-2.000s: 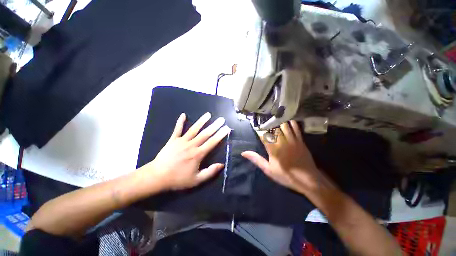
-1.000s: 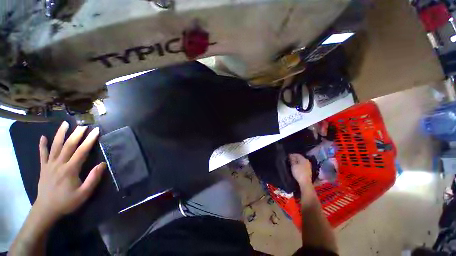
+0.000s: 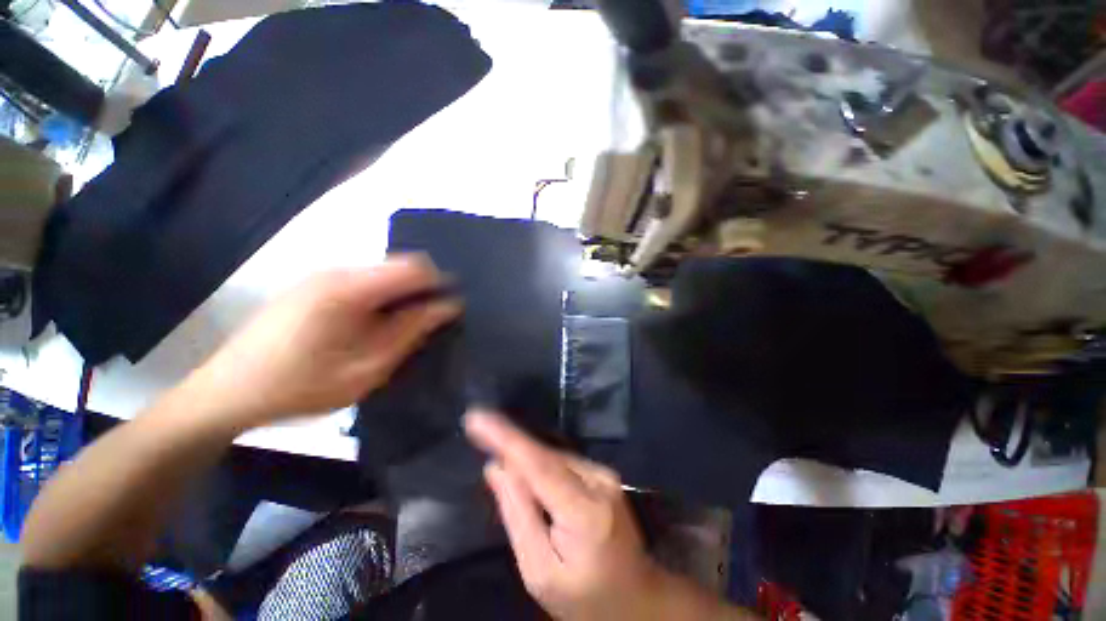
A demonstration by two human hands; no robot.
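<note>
The black garment panel (image 3: 509, 279) lies flat on the table, its right part running under the machine head. A small dark grey rectangle (image 3: 602, 400) lies on it below the presser foot, with a white line along its left edge. My left hand (image 3: 346, 334) is over the panel's left side, fingers bent with something dark between thumb and fingers; blur hides whether it is cloth gripped. My right hand (image 3: 564, 522) is at the panel's front edge, fingers pointing up-left, blurred; whether it holds cloth is unclear.
The off-white sewing machine head (image 3: 837, 182) stands at upper right. Black cut panels (image 3: 255, 146) lie at upper left. Scissors handles (image 3: 1004, 431) show at right under the arm. A red basket (image 3: 1031, 564) is at lower right, a blue one (image 3: 18, 467) at left.
The view has swung back left from the red basket. My right hand has moved from the basket to the panel's front edge. My left hand has lifted off its flat rest and bent its fingers.
</note>
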